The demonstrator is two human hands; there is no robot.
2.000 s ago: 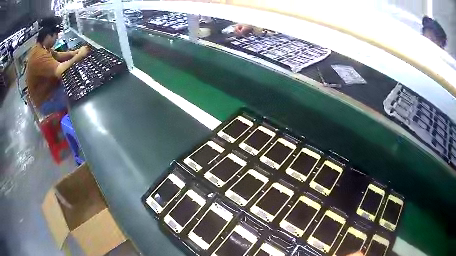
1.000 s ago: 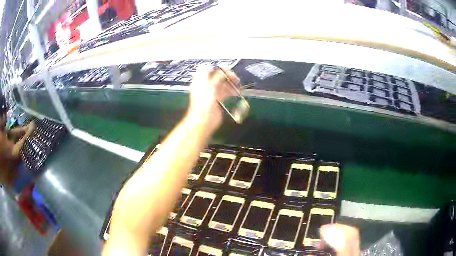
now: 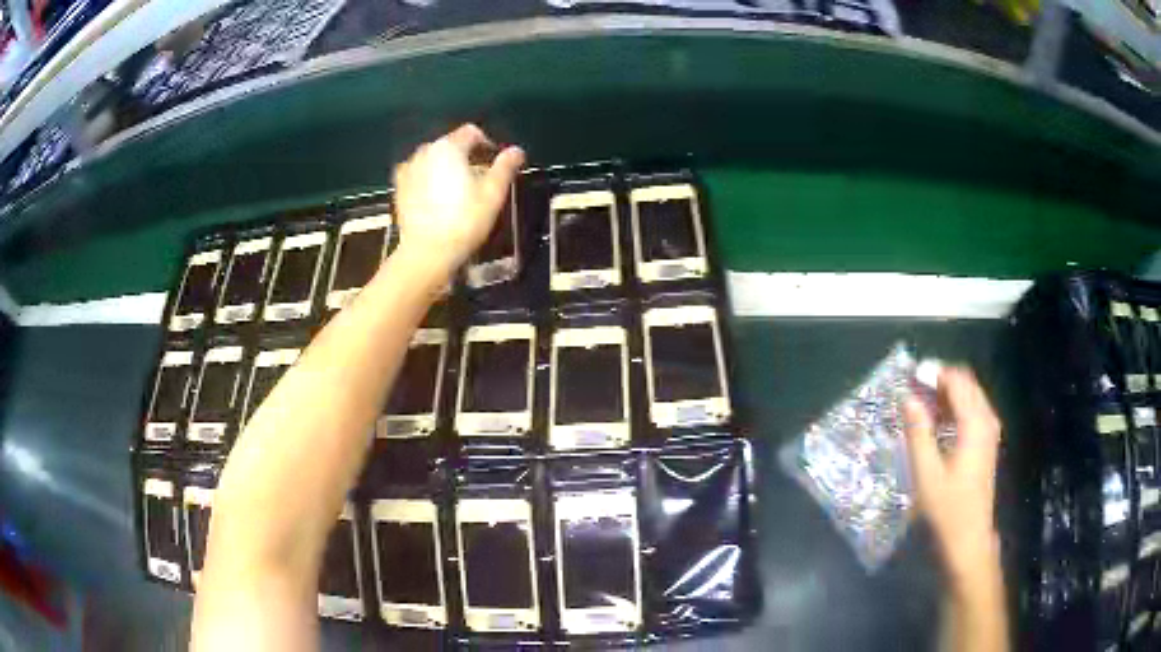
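A glossy black blister tray (image 3: 694,541) holds rows of phone units with pale gold borders and dark screens. My left hand (image 3: 448,191) grips a smartphone unit (image 3: 497,236) by its upper end, at a pocket in the back row. The lower end of that unit shows below my fingers. My right hand (image 3: 952,439) is over the right edge of a clear plastic bag of small parts (image 3: 856,452), right of the tray. Its thumb and fingers are bent. I cannot tell whether a small part is between them. The pocket at the tray's front right corner is empty.
A stack of filled black trays (image 3: 1063,420) stands at the far right. A white strip (image 3: 866,296) runs across the green bench behind the tray and bag. A raised shelf edge (image 3: 611,49) with more trays and other items crosses the top of the view.
My left hand has brought the unit down from in front of the shelf to the back row. My right hand has moved from the tray's right side to the bag. The view has turned downward.
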